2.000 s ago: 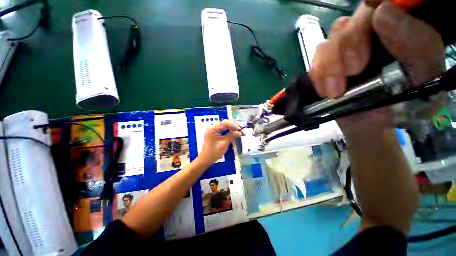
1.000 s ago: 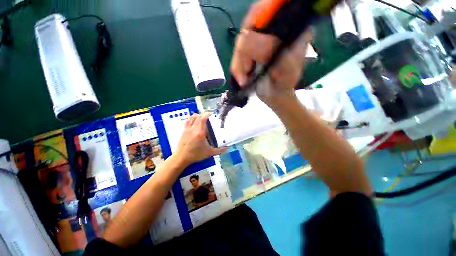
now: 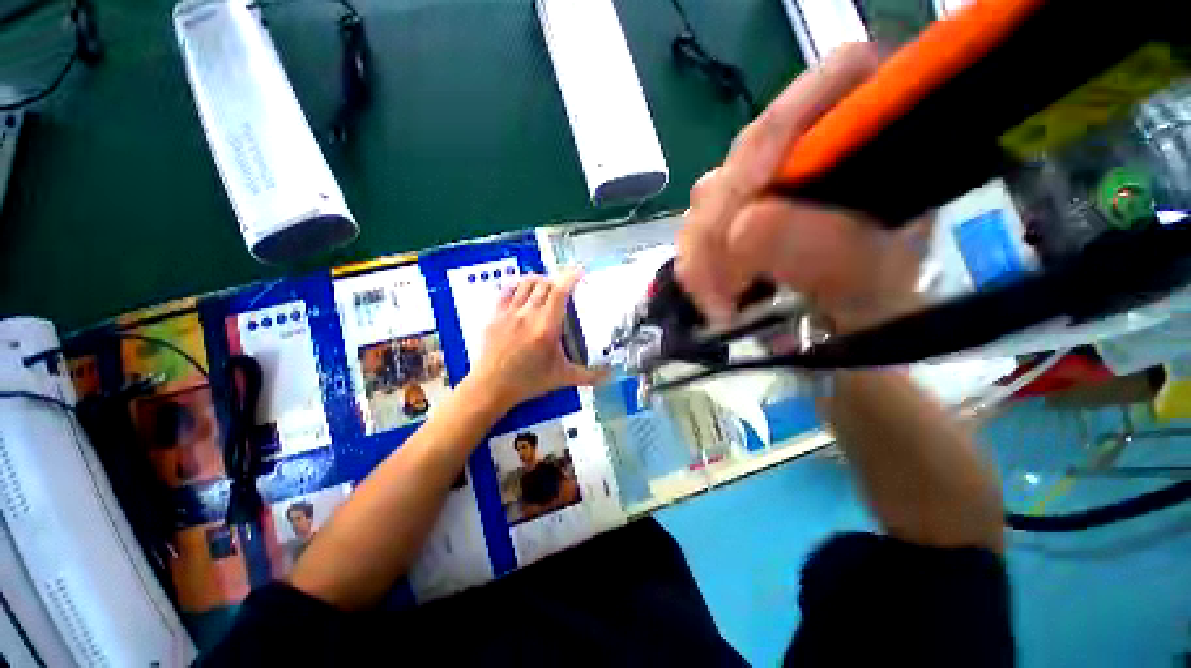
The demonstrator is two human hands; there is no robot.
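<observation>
My right hand (image 3: 784,222) is wrapped around the electric screwdriver (image 3: 914,131), black with an orange strip, held slanting at the upper right. Its metal nose (image 3: 636,350) points left and is at the near left end of a white appliance unit (image 3: 617,290), which lies on the bench largely hidden by the hand and tool. My left hand (image 3: 529,342) is at that end of the unit, thumb and fingers spread around its end face. Whether the nose touches a screw is hidden.
White units (image 3: 255,144) with black cords lie on the green conveyor (image 3: 431,131) beyond the bench. More units (image 3: 65,496) lie at the left. A blue-bordered photo sheet (image 3: 340,457) covers the bench. A screw feeder with a green mark (image 3: 1123,196) and a thick black hose (image 3: 1019,307) are at the right.
The left hand has gone from pinching at the tool nose to spanning the unit's end. The screwdriver has swung from upright to slanting, its nose now at the near corner.
</observation>
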